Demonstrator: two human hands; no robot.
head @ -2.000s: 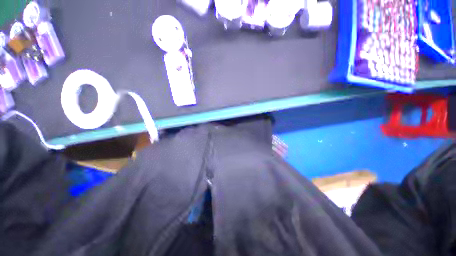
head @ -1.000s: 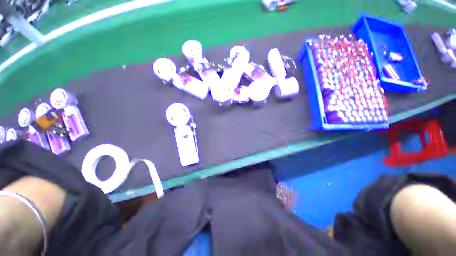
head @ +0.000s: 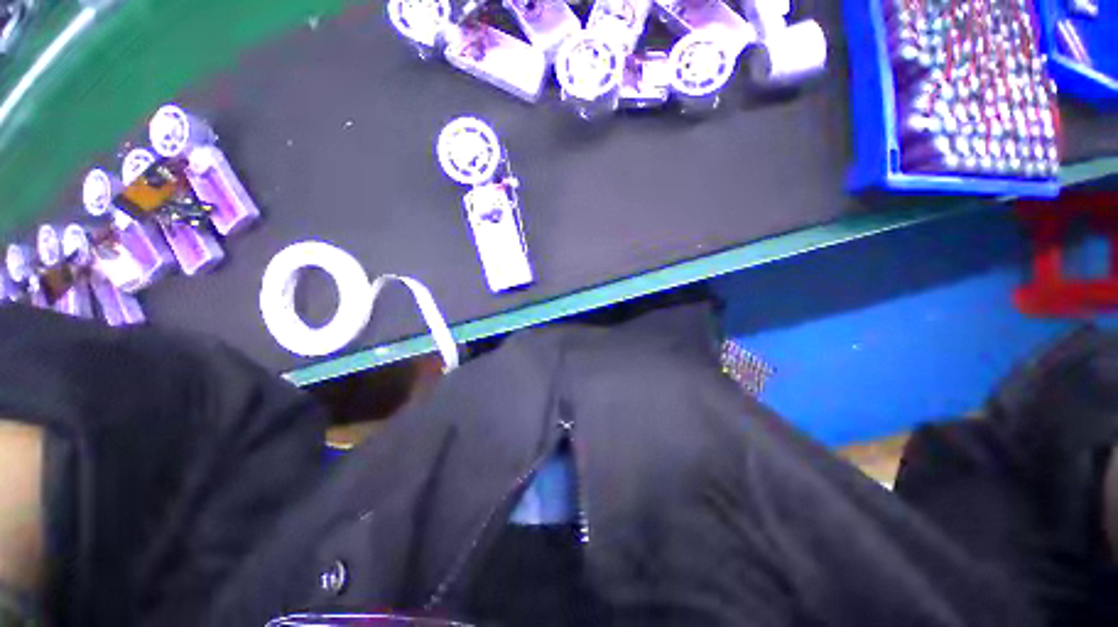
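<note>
One handheld fan unit (head: 499, 227) lies alone on the black mat in front of me, round spoked head away from me, pale handle towards the bench edge. A white tape roll (head: 280, 298) lies to its left, its loose tail (head: 423, 306) hanging over the green bench edge. A row of fan units (head: 221, 190) lies on the left, with a small orange-brown piece (head: 150, 191) on it. A loose pile of fan units (head: 589, 64) lies at the top middle. Neither of my hands is in the picture; only dark sleeves and a bit of forearm show at both sides.
A blue bin (head: 873, 110) full of upright battery cells (head: 975, 92) stands at the upper right, with another blue bin (head: 1089, 49) beside it, cut off. A red stool (head: 1069, 257) stands on the blue floor (head: 821, 355). The green conveyor (head: 184, 55) runs at the upper left.
The camera view has tilted down since a second ago, so bench things sit higher and further right. The forearms have mostly left the picture. The fan unit and tape roll look unmoved on the mat.
</note>
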